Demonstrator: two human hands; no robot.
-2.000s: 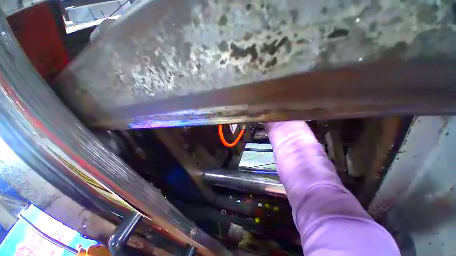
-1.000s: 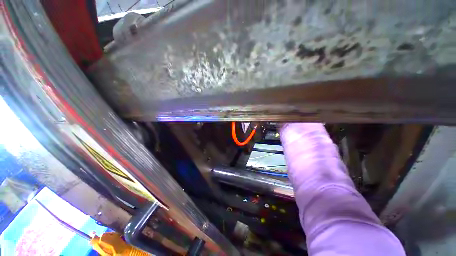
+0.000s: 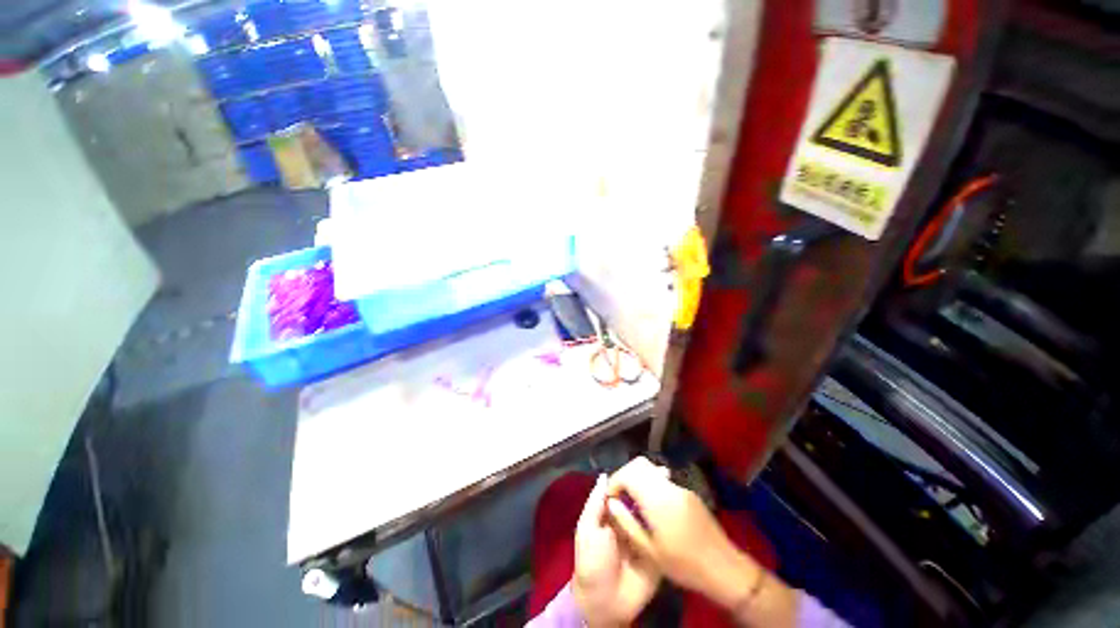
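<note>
My left hand point(image 3: 599, 567) and my right hand point(image 3: 673, 521) are together low in the middle, in front of the table's near edge. Both are bare, with light purple sleeves. Their fingers are closed around a small dark purple moulded piece point(image 3: 631, 508), mostly hidden between them. A few small pink-purple pieces point(image 3: 473, 388) lie on the white table point(image 3: 405, 454). Scissors point(image 3: 614, 363) with orange-red loop handles lie at the table's right end, beside a dark flat object point(image 3: 569, 314).
Light blue totes point(image 3: 412, 321) stand at the table's back; the lower holds purple pieces point(image 3: 307, 301). The red safety door point(image 3: 786, 258), with warning sticker and black handle, stands to the right. Past it are a tie bar point(image 3: 952, 423) and an orange hose point(image 3: 946, 233). A yellow-orange handled tool point(image 3: 689, 277) hangs by the door.
The purple-sleeved arm has come out of the machine. The view has turned left to the table, and both hands are now together in front of me.
</note>
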